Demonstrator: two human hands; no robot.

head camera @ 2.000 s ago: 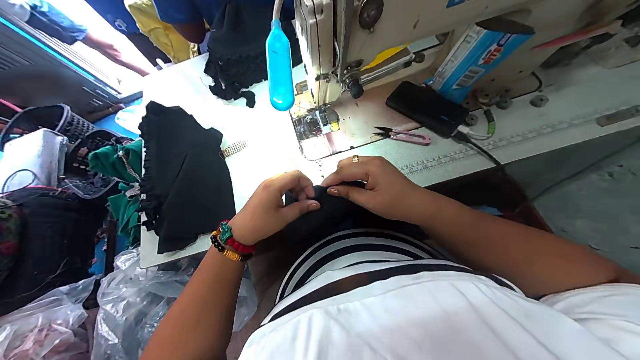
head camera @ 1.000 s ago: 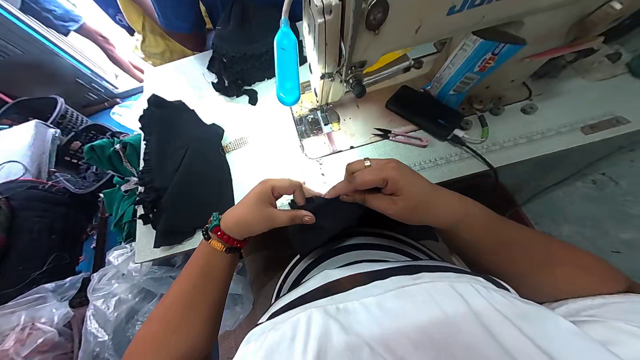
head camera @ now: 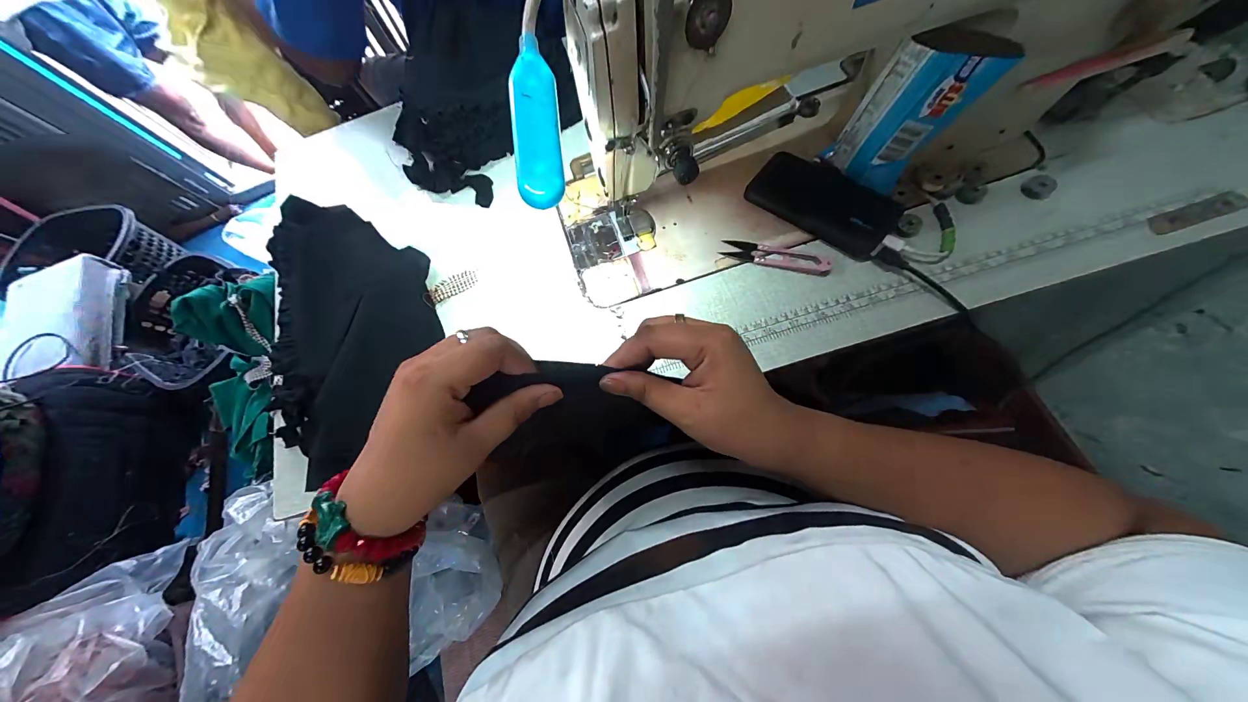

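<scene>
Black fabric [head camera: 575, 395] is stretched between my two hands at the front edge of the sewing table, above my lap. My left hand [head camera: 444, 419], with a ring and beaded bracelets, pinches it between thumb and fingers. On the other side my right hand [head camera: 707, 385] pinches its upper edge. Just beyond the hands stands a sewing machine [head camera: 609, 107], its presser foot area [head camera: 609, 239] lit. A pile of black cut fabric [head camera: 351, 322] with a ruffled edge lies left of my left hand. Pink-handled thread snips [head camera: 780, 257] lie beyond my right hand.
A black power bank [head camera: 824, 205] with a cable lies by a blue packet [head camera: 921, 107]. A blue lamp [head camera: 536, 122] hangs left of the machine head. More black fabric [head camera: 453, 88] lies behind. Baskets [head camera: 127, 239], green cloth [head camera: 244, 322] and plastic bags [head camera: 239, 585] are at left; people stand beyond.
My hands have moved apart along the black fabric's edge, which now shows stretched between them. Two seconds ago they were close together.
</scene>
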